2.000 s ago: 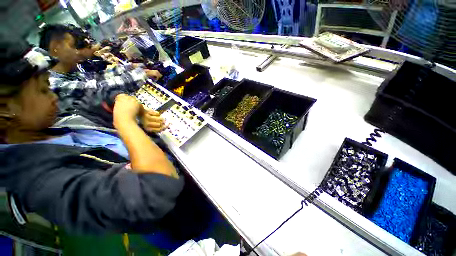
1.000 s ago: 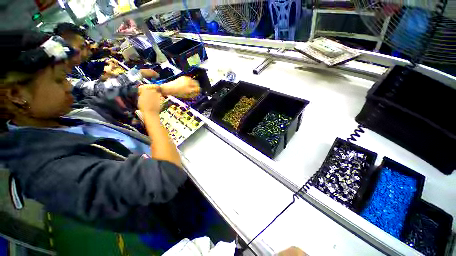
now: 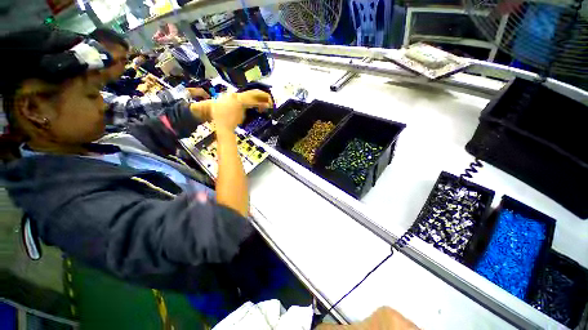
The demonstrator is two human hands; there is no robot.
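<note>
My left hand (image 3: 374,320) shows only as a strip at the bottom edge, beside a white sleeve (image 3: 267,317); its fingers are cut off, so I cannot tell whether it holds anything. My right hand is not in view. A thin black cord (image 3: 361,292) runs from near my left wrist up over the rail and turns curly. Behind the rail stand small black bins of silver-and-dark components (image 3: 451,216), bright blue components (image 3: 512,251) and small dark components (image 3: 554,290).
A seated person (image 3: 122,213) at the left reaches over a component-dotted board (image 3: 248,155) in the track. Black bins of gold-brown (image 3: 314,140) and green components (image 3: 356,160) stand nearer. A large black tote (image 3: 535,142) is at the right. The metal rail (image 3: 361,216) crosses the bench (image 3: 303,225).
More of my left hand has come into view at the bottom edge. The neighbouring person's hand has moved from over the board to the bins behind it. The view has shifted slightly.
</note>
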